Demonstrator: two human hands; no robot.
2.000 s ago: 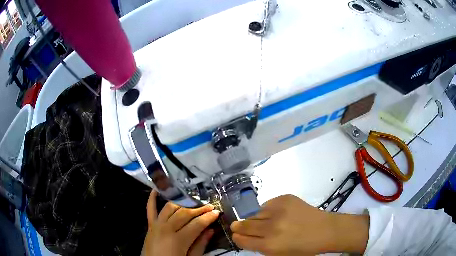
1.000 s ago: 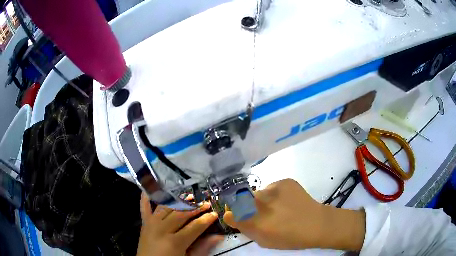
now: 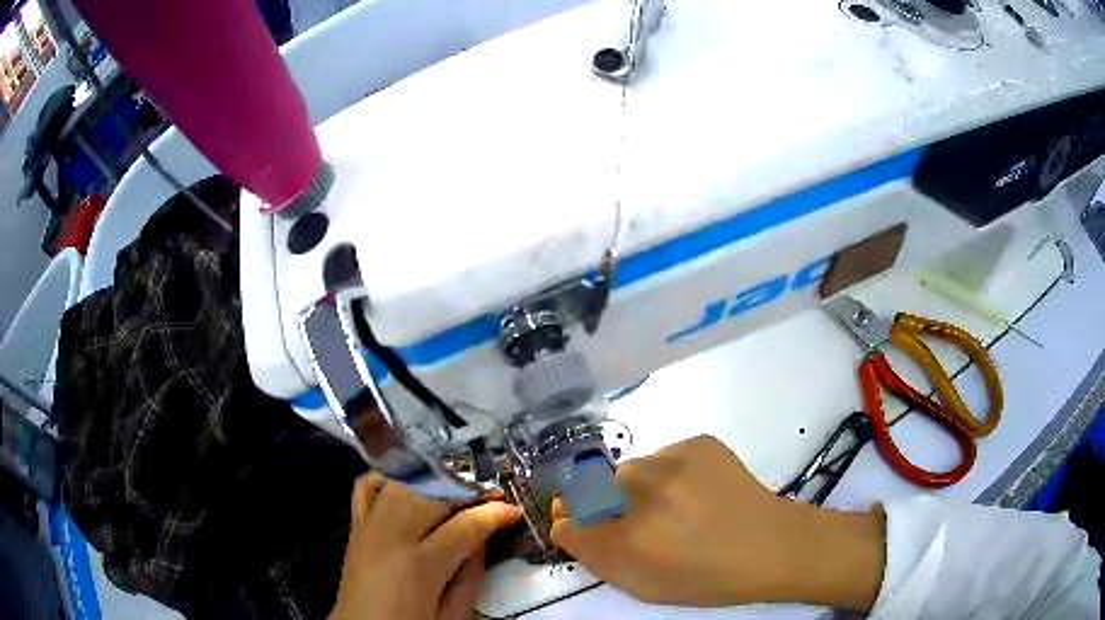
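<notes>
The dark plaid garment (image 3: pixel 182 448) lies bunched left of the needle and runs under my left hand. My left hand (image 3: pixel 418 545) is at the left of the presser foot (image 3: pixel 521 491), its fingertips pressing the cloth edge at the needle. My right hand (image 3: pixel 691 527) is just right of the foot, fingers curled with the tips at a small dark bit of cloth; a grey machine part partly covers them. The fingertip grip is partly hidden. The white sewing machine head (image 3: pixel 461 206) stands over both hands.
Scissors with red and orange loops (image 3: pixel 921 400) lie on the white table at the right. Black thread snips (image 3: pixel 830 458) lie beside them. A thin hooked tool (image 3: pixel 1012 327) is behind. A pink thread cone (image 3: pixel 224 97) stands at upper left. A black control panel (image 3: pixel 1018 158) is on the arm.
The fingers of my left hand have drawn in and bent at the foot. The dark cloth between my hands shows less than two seconds ago, and more white bed shows below. The view shifted slightly.
</notes>
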